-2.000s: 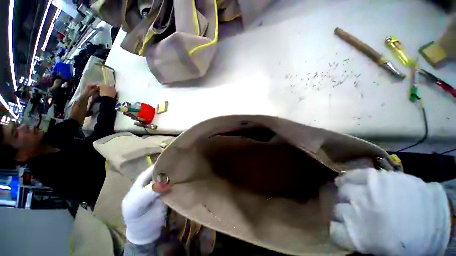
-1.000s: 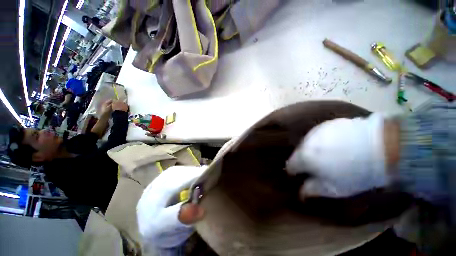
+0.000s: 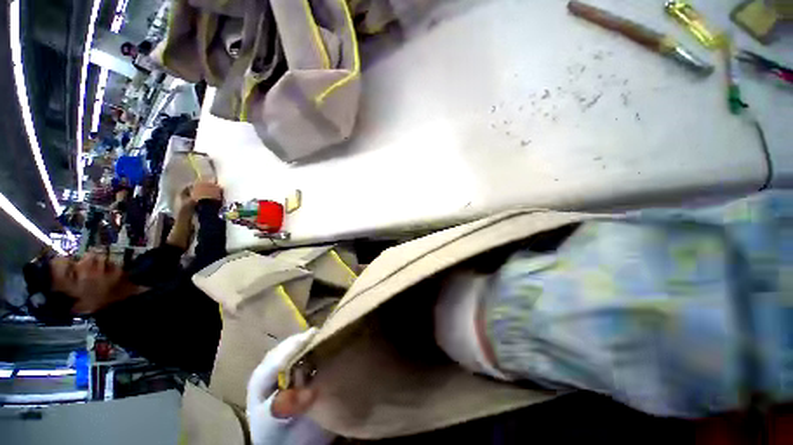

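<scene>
A taupe-beige bag [image 3: 383,391] lies open in front of me below the table edge, its mouth facing right. My left hand [image 3: 287,395], in a white glove with a bare thumb tip, grips the bag's rim at its left end, by a small metal fitting and a bit of yellow. My right hand [image 3: 461,320] is inside the bag; only the white glove's cuff part and the patterned sleeve show. Its fingers are hidden in the dark interior.
White table [image 3: 417,165] beyond, with dark specks. Bags with yellow piping [image 3: 309,104] are piled on it. A brown-handled tool [image 3: 639,35], yellow-handled tool [image 3: 691,22] and green tool [image 3: 733,91] lie right. A red container [image 3: 269,215] stands left. A person [image 3: 165,295] sits left; more bags [image 3: 261,300] lie between us.
My right hand has gone from the bag's right rim deep into the bag. My left hand still holds the rim, now lower in view. The bag's far side has folded down over the opening.
</scene>
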